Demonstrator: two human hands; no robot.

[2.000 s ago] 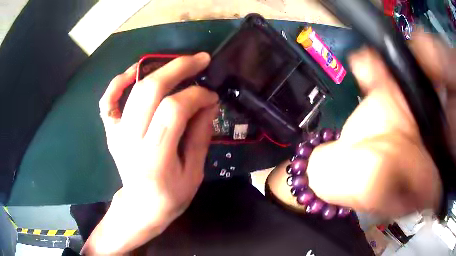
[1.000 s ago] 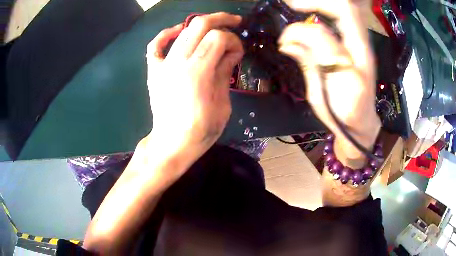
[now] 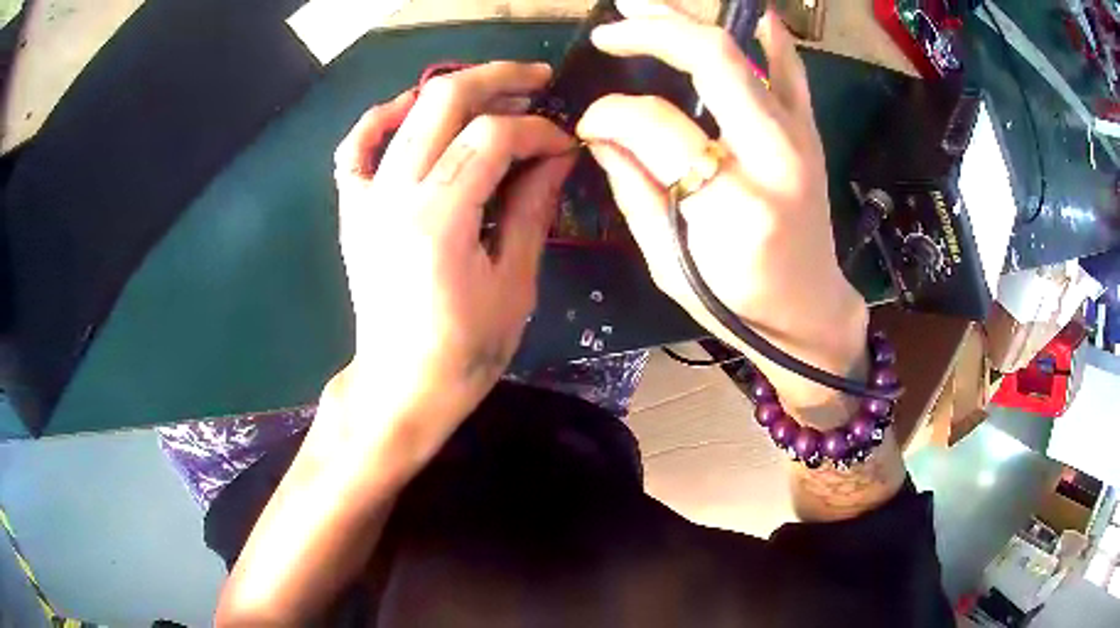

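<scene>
My left hand (image 3: 448, 202) is over the red-edged front housing (image 3: 440, 74), fingers bent around its left side. Most of the housing is hidden; part of its dark inside shows below my fingertips. My right hand (image 3: 743, 209) holds the soldering iron (image 3: 741, 17), whose black grip shows between the fingers at the top and whose cord runs down over the wrist. Its tip cannot be made out. The thumb and finger tips of both hands meet over the housing; what they pinch is too small to tell. The black back housing (image 3: 614, 68) lies behind, partly covered by my right hand.
Small pale bits (image 3: 592, 334) lie near the green mat's front edge. The black soldering station (image 3: 927, 252) with a knob and white sheet (image 3: 990, 190) stands at right. A cardboard box (image 3: 964, 386) is below it. Red housings (image 3: 919, 34) are at the back right, a cream piece (image 3: 338, 27) back left.
My right hand has come from the right to meet my left fingertips over the housing. The view has shifted, bringing the soldering station in. The pink tube is now almost wholly hidden.
</scene>
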